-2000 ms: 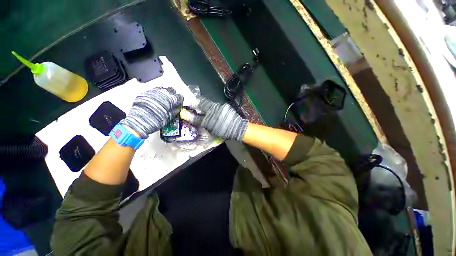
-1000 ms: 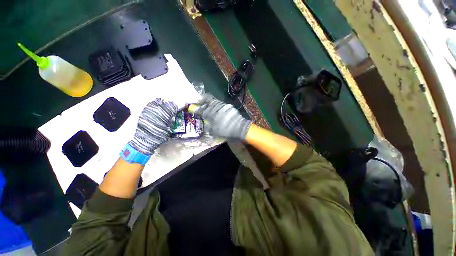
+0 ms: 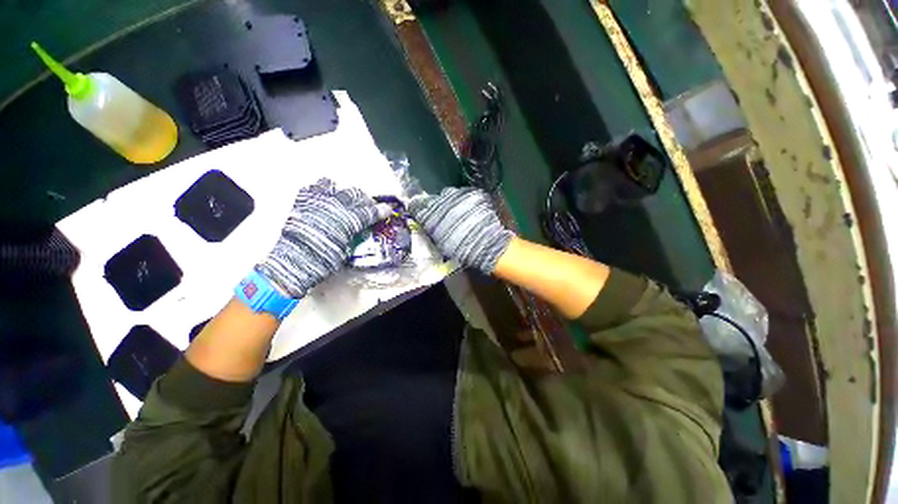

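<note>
An open housing with coloured wires point(image 3: 392, 239) lies at the right part of the white sheet point(image 3: 286, 162), with clear plastic around it. My left hand point(image 3: 320, 233), in a grey-white glove, is at the housing's left and upper edge, fingertips on it. My right hand point(image 3: 461, 228), also gloved, is at its upper right side, fingers pinched near the wires. The fingertips of both hands nearly meet. What exactly each hand grips is too small to tell. Flat black covers point(image 3: 214, 205) lie singly on the left part of the sheet.
A squeeze bottle point(image 3: 123, 116) with yellow liquid lies at the upper left. Stacked black covers point(image 3: 219, 104) and black plates point(image 3: 281, 44) are beyond the sheet. A bundled cable point(image 3: 483, 148) is right of the sheet. Bagged units point(image 3: 635, 165) lie in the green trough. A ribbed black column point(image 3: 39, 256) is at far left.
The right hand, blurred a second ago, now appears still, with its fingertips nearer the left hand's. The housing's inside shows wires where green board showed two seconds ago. The view has shifted slightly.
</note>
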